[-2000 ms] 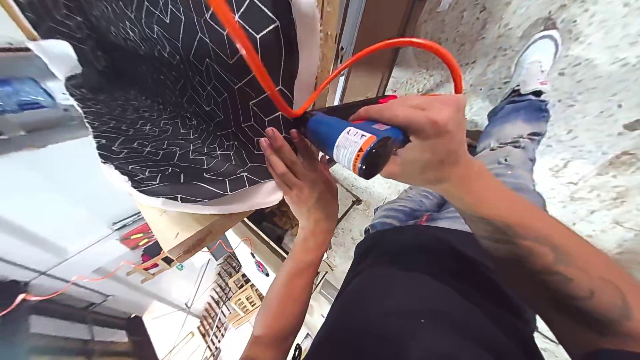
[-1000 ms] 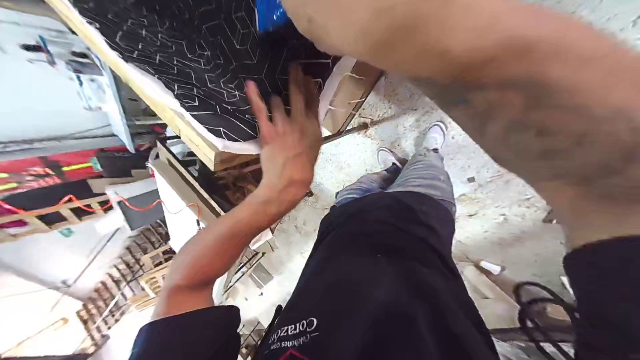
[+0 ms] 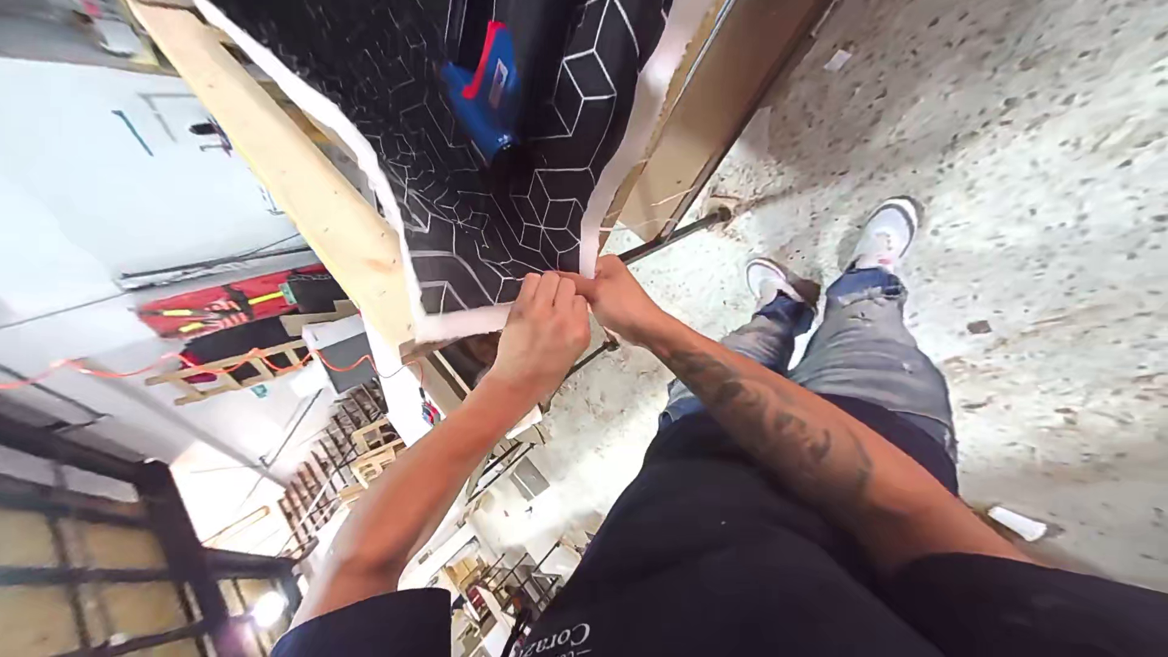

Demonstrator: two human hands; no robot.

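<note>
Black fabric with white geometric lines point(image 3: 547, 205) and a padded white edge covers a wooden frame point(image 3: 315, 196). Both hands meet at the near end of the fabric. My left hand point(image 3: 547, 324) pinches the white-edged border, its fingers curled over it. Touching it on the right, my right hand point(image 3: 620, 292) grips the border near the corner; its fingertips are partly hidden. A blue and red power tool, probably a pneumatic stapler point(image 3: 488, 91), lies on the fabric beyond the hands, with neither hand on it.
A tan panel point(image 3: 693, 119) forms the right side of the piece, above a dark metal bar point(image 3: 671, 237). My feet stand on a speckled floor point(image 3: 1031, 301) at the right. Wooden frames point(image 3: 242, 370) and an orange hose point(image 3: 119, 370) are at the left. A white scrap point(image 3: 1017, 523) lies on the floor.
Two seconds ago my right hand held the blue tool; now the tool lies on the fabric and that hand grips the border. My left hand has gone from spread fingers to a pinch.
</note>
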